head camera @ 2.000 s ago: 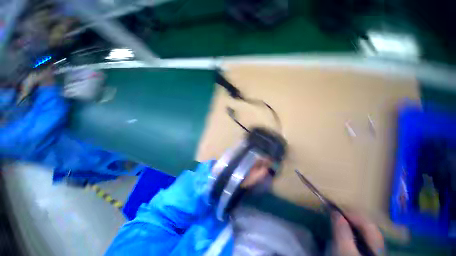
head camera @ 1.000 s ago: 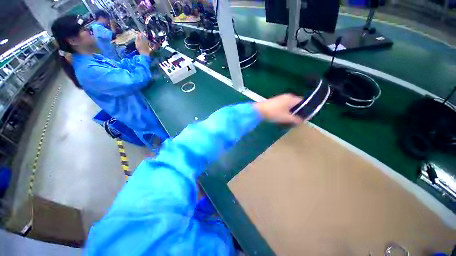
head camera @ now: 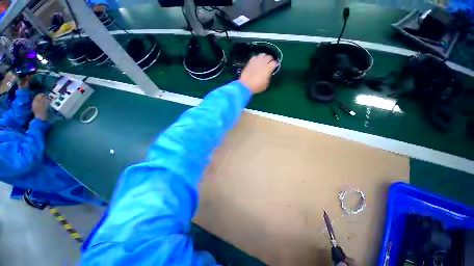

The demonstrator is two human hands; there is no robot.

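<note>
My left hand (head camera: 258, 72) reaches over the white rail, its fingers curled on a black headset (head camera: 271, 51) with pale curved bands on the green strip; the hand hides part of the headset. My right hand (head camera: 344, 263) is mostly cut off by the bottom edge. It holds the soldering iron (head camera: 332, 240), tip pointing up and away over the brown cardboard (head camera: 280, 171). A loose silver solder wire coil (head camera: 352, 201) lies on the cardboard near the tip.
More headsets stand on the green strip, one (head camera: 340, 62) with its boom microphone upright. A white rail (head camera: 312, 124) and slanted post (head camera: 112, 47) border the bench. A blue parts tray (head camera: 390, 223) is at right. Another person's blue sleeve (head camera: 21, 137) and a white box (head camera: 70, 96) are at left.
The view has turned right. My left hand has moved from above the rail with a headset to the green strip beyond it. The soldering iron and blue tray have come into view.
</note>
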